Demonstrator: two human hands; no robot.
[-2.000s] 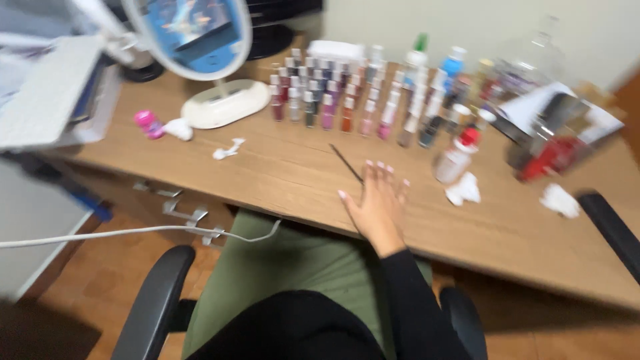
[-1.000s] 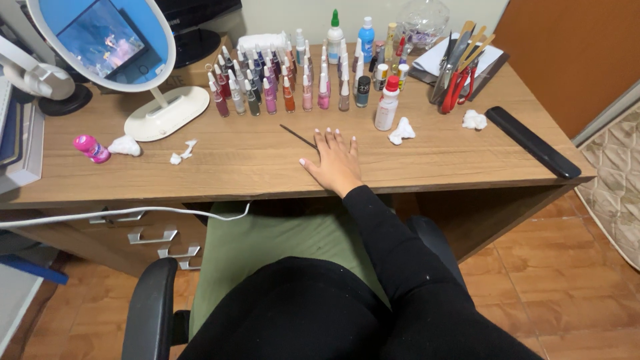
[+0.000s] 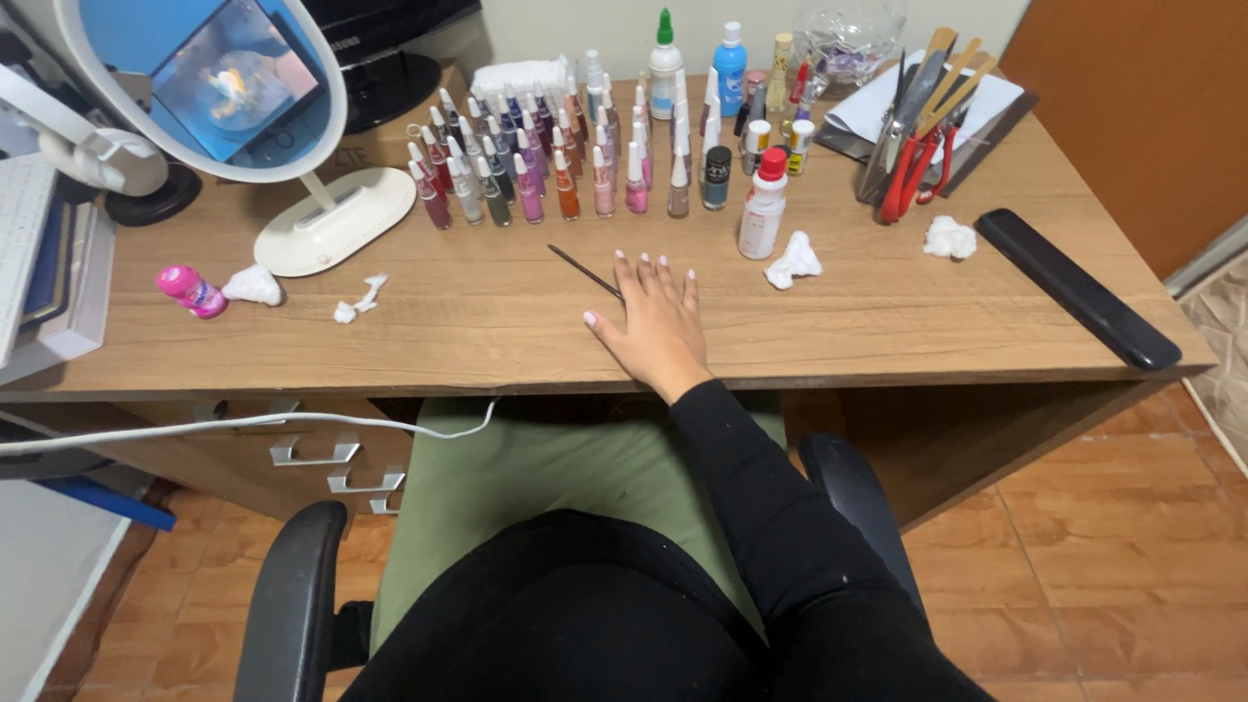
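Note:
My right hand (image 3: pixel 655 322) lies palm down on the wooden desk (image 3: pixel 468 341), fingers spread, with light polish on the nails. A thin dark stick (image 3: pixel 583 270) rests on the desk, its lower end reaching the fingers; whether they touch it, I cannot tell. Rows of nail polish bottles (image 3: pixel 529 190) stand beyond the hand. To its right are a white bottle with a red cap (image 3: pixel 762 210) and a crumpled piece of cotton (image 3: pixel 795 261). My left hand is out of view.
A round mirror (image 3: pixel 334 216) on a white base stands left, near a pink bottle (image 3: pixel 192 292) and cotton (image 3: pixel 253 285). At right are a holder with red-handled nippers and files (image 3: pixel 912 175), more cotton (image 3: pixel 950 237) and a long black case (image 3: pixel 1077 288). A white cable (image 3: pixel 322 417) crosses the desk's front.
My right hand stays spread on the desk beside the dark stick. The view has shifted somewhat, and nothing on the desk has plainly moved.

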